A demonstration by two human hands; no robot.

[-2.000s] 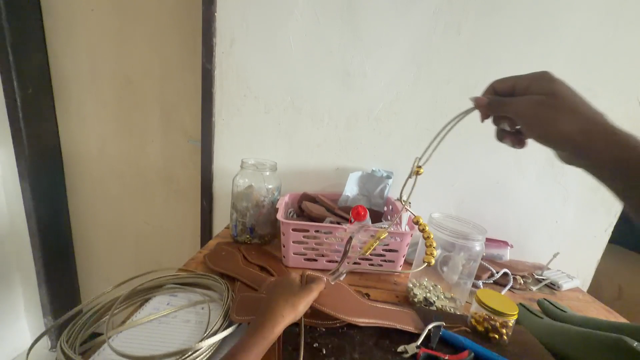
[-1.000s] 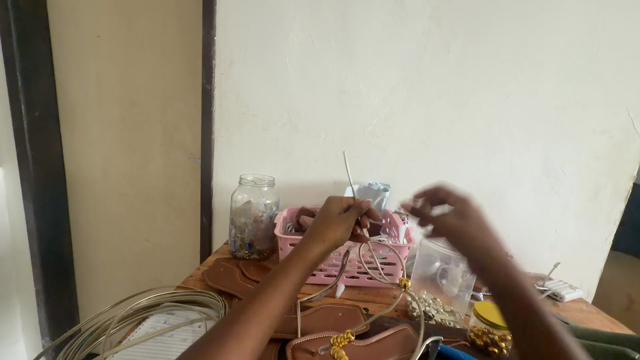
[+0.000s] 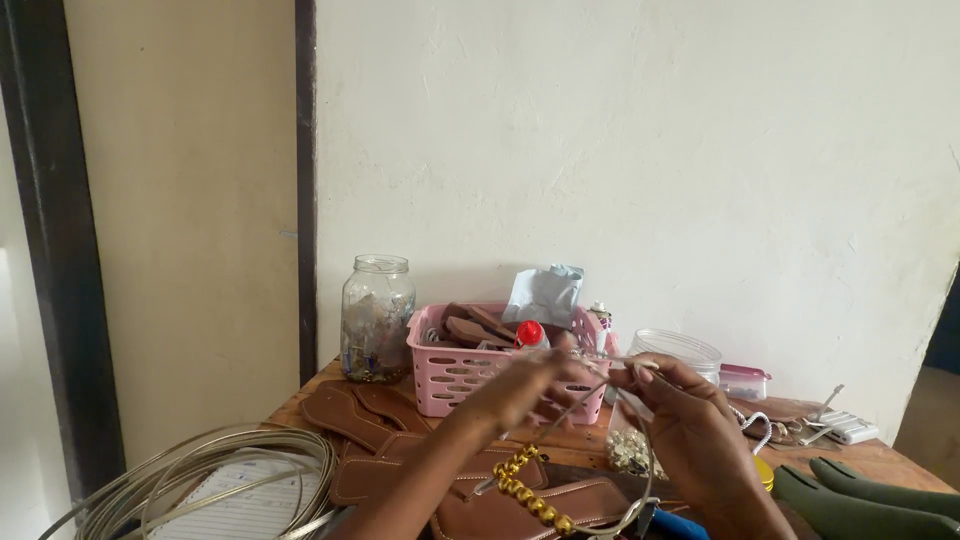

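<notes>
My right hand (image 3: 675,397) pinches a pale cord (image 3: 646,480) in front of the table's right half. Gold round beads (image 3: 525,491) are threaded on this cord and hang in a loop below my hands. Just left of it, my left hand (image 3: 536,382) is blurred, its fingers spread near the cord in front of the pink plastic basket (image 3: 442,382); whether it grips the cord cannot be told. Brown stitched leather pieces (image 3: 367,480) lie under the beads. A coil of similar cord (image 3: 315,450) rests at the lower left on lined paper (image 3: 240,499).
A glass jar (image 3: 379,315) stands left of the basket, which holds brown pieces and a red-capped bottle (image 3: 529,334). To the right are an open clear plastic jar (image 3: 675,345), a bag of pale beads (image 3: 630,452), a white power strip (image 3: 844,427), green foot forms (image 3: 862,499) and a blue handle (image 3: 675,525).
My right hand, raised high with the cord two seconds ago, is now lower and close to my left hand. The beaded section hangs in a loop over the leather pieces.
</notes>
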